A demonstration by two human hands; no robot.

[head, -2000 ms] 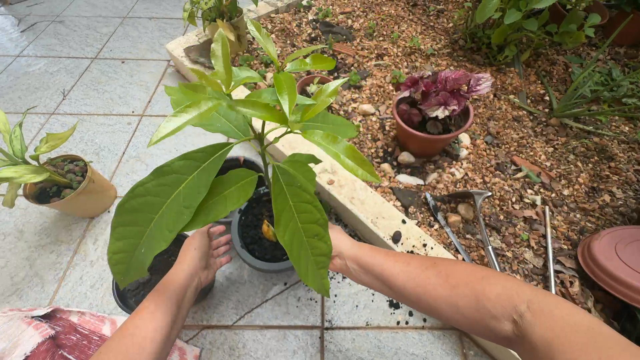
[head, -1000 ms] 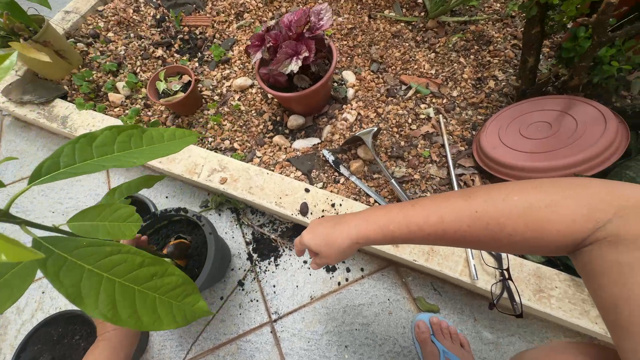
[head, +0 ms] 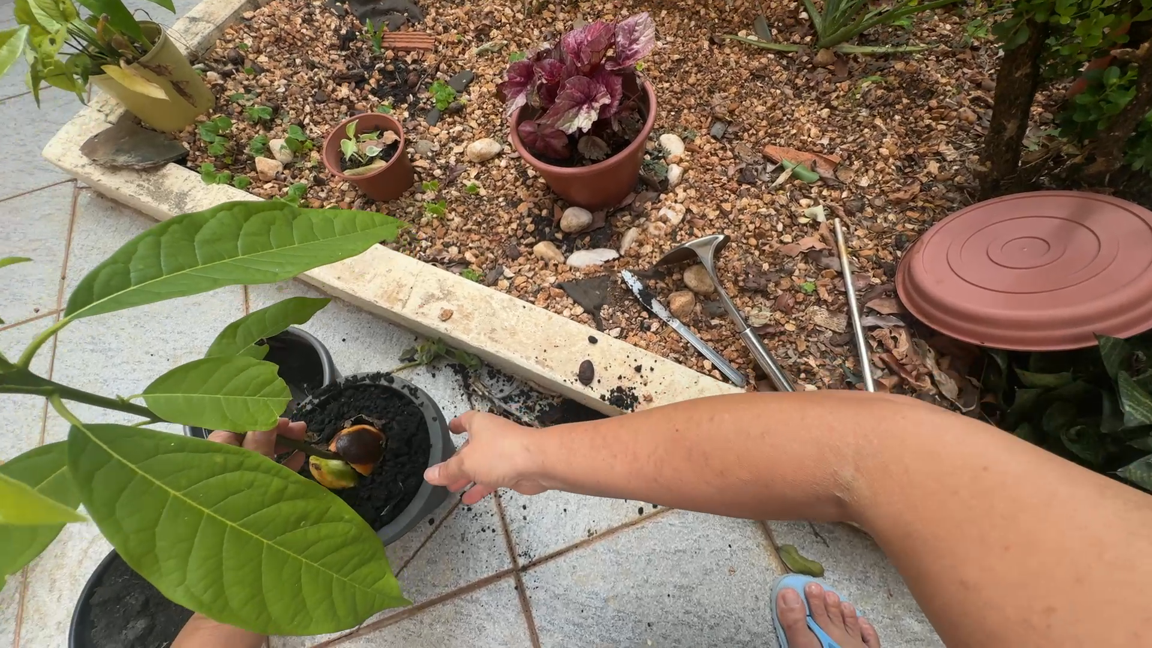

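Note:
A leafy avocado seedling (head: 225, 396) leans to the left out of a dark grey pot (head: 436, 450) filled with black soil. Its split seed (head: 358, 447) shows on the soil surface. My left hand (head: 261, 438) is at the base of the stem, partly hidden behind leaves; its fingers seem to be around or against the stem, but the grip is not clear. My right hand (head: 481, 457) is at the right rim of the pot, fingers apart, holding nothing. A second dark pot (head: 315, 355) stands behind, and a third pot with soil (head: 126, 603) is at lower left.
Beyond the stone curb (head: 432, 310) lie a metal knife (head: 684, 328), a metal hand tool (head: 733, 301) and a metal rod (head: 853, 301) on gravel. A red-leaved plant in a terracotta-coloured pot (head: 589, 180), a small pot (head: 382, 175) and a round plastic saucer (head: 1026, 261) are there too.
My right hand has moved left from the scattered soil beside the curb to the pot's rim. The view has swung right since the oldest frame.

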